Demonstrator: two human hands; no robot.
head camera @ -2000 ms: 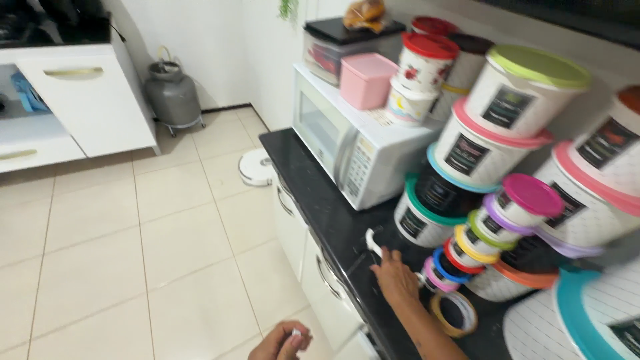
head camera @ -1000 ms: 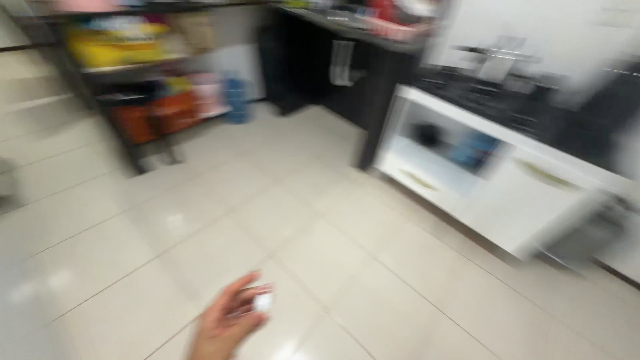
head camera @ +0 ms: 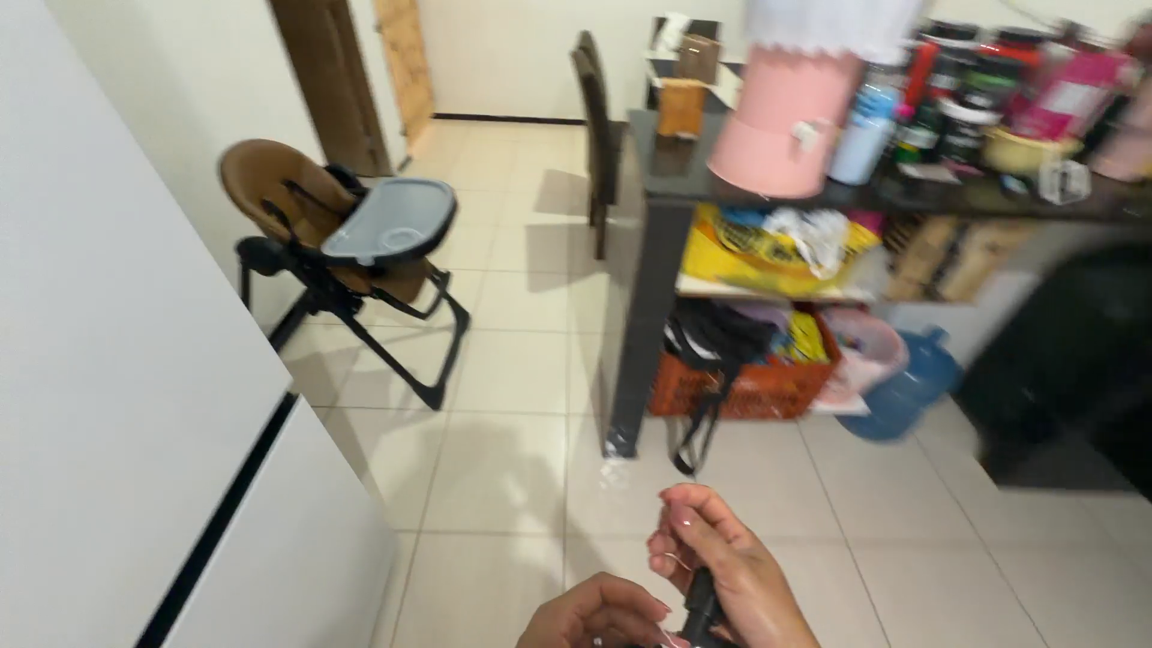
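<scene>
At the bottom of the head view, my right hand [head camera: 733, 571] is curled around a black cylindrical object [head camera: 702, 601], its thumb and index finger drawn close together. My left hand [head camera: 598, 616] is just left of it, fingers bent, their tips near the lower end of the black object. A thin pale strand shows by the fingers of both hands; its full path is hidden. Whether the left hand grips anything is unclear, as the frame's edge cuts it off.
A brown high chair [head camera: 387, 220] with a grey tray stands left, beyond a white cabinet [head camera: 180, 324]. To the right, a dark counter [head camera: 666, 171] bears a pink container [head camera: 783, 126] and bottles. Beneath it are an orange crate [head camera: 747, 391] and a blue water jug [head camera: 909, 387].
The view has swung from the microwave counter to the high chair. My right hand, earlier reaching to that counter, is now beside my left hand, with a black object in it.
</scene>
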